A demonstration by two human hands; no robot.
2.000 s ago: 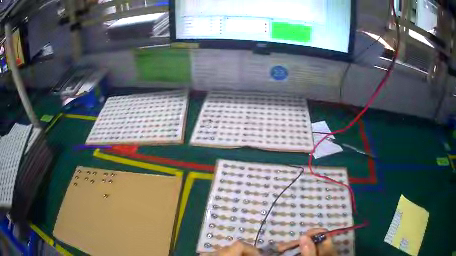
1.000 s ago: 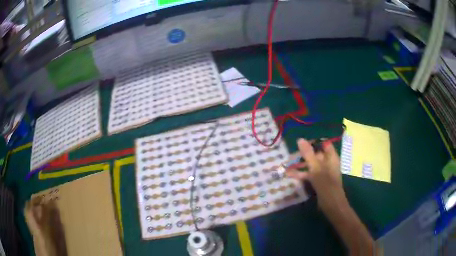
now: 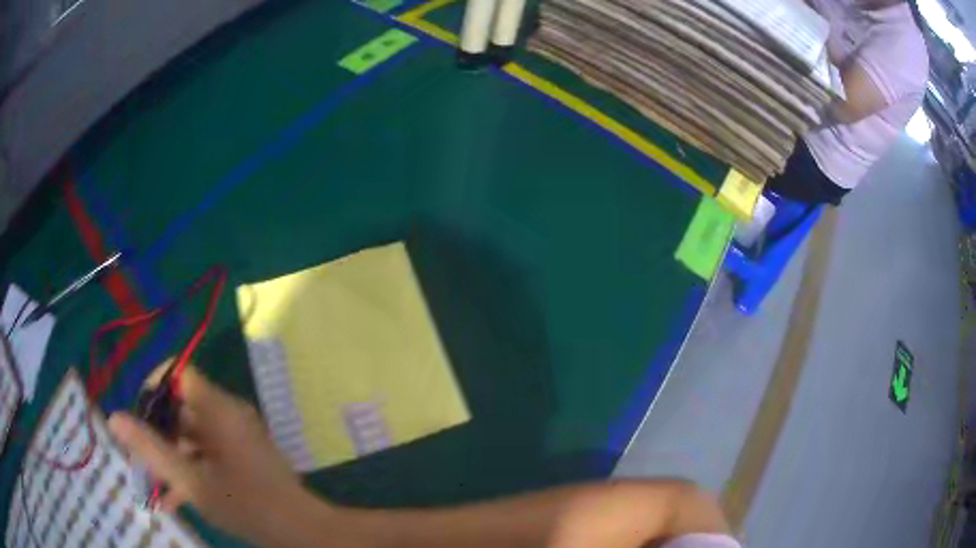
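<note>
My right hand (image 3: 203, 444) is at the lower left of the view, bare and a little blurred. It holds the test probe (image 3: 161, 409), whose dark handle shows between the fingers. The red test lead (image 3: 198, 337) loops up behind the hand. The white working tray (image 3: 75, 476) with rows of dots lies partly under and left of the hand, cut off by the edge. The yellow label sheet (image 3: 348, 343) with small white stickers lies just right of the hand. My left hand is not in view.
A tall stack of layered boards (image 3: 674, 86) stands at the bench's far right end. A person in a pale top (image 3: 878, 86) is beside it, by a blue stool (image 3: 776, 257). White paper (image 3: 30, 337) and a thin grey tool (image 3: 80, 284) lie at left. Green labels are on the mat.
The view has swung right, so the monitor, cardboard sheet, test base and my left hand are out of the picture. My right hand still holds the probe.
</note>
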